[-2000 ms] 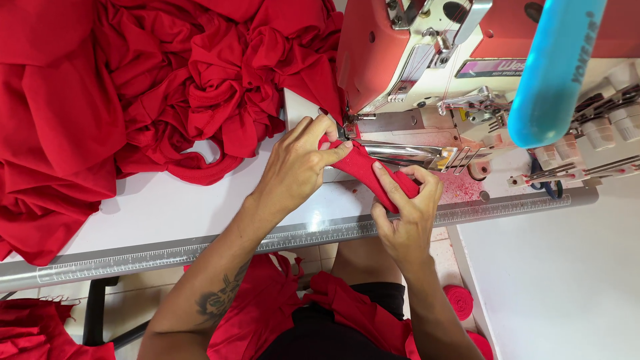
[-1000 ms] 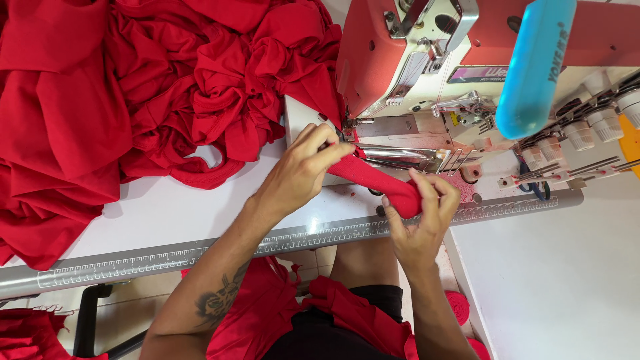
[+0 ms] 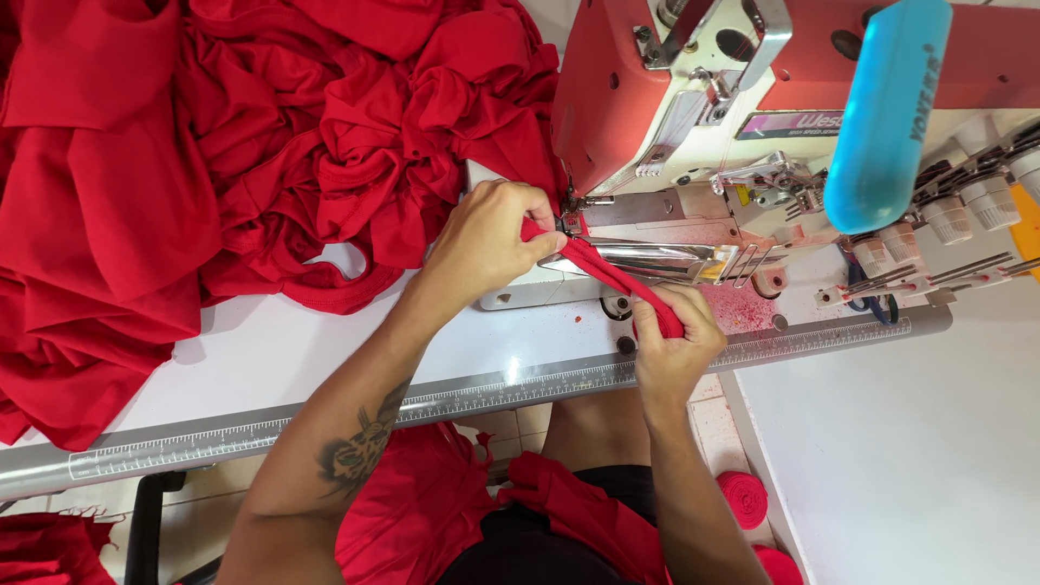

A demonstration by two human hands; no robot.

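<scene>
A folded band of red knit fabric (image 3: 605,272) stretches between my hands, in front of the needle area of an industrial sewing machine (image 3: 617,106). My left hand (image 3: 496,240) pinches its upper end close to the presser foot (image 3: 574,221). Lower right, my right hand (image 3: 678,337) grips the other end, fingers curled around it. Behind the band lies a shiny metal binding folder (image 3: 666,258). A large heap of red fabric (image 3: 325,138) spreads over the table to the left, reaching up to the machine. More red fabric (image 3: 422,487) lies on my lap.
A grey edge strip with ruler marks (image 3: 520,386) runs along the table front. A blue translucent object (image 3: 886,122) hangs at the upper right, above thread guides. Dark-handled scissors (image 3: 873,292) lie near the strip. Below are rolls of red fabric (image 3: 743,498) beside a white surface (image 3: 894,455).
The band, wider and looser in the earlier frames, is now drawn narrow and taut. My right hand has closed more around its lower end. My left hand stays near the presser foot.
</scene>
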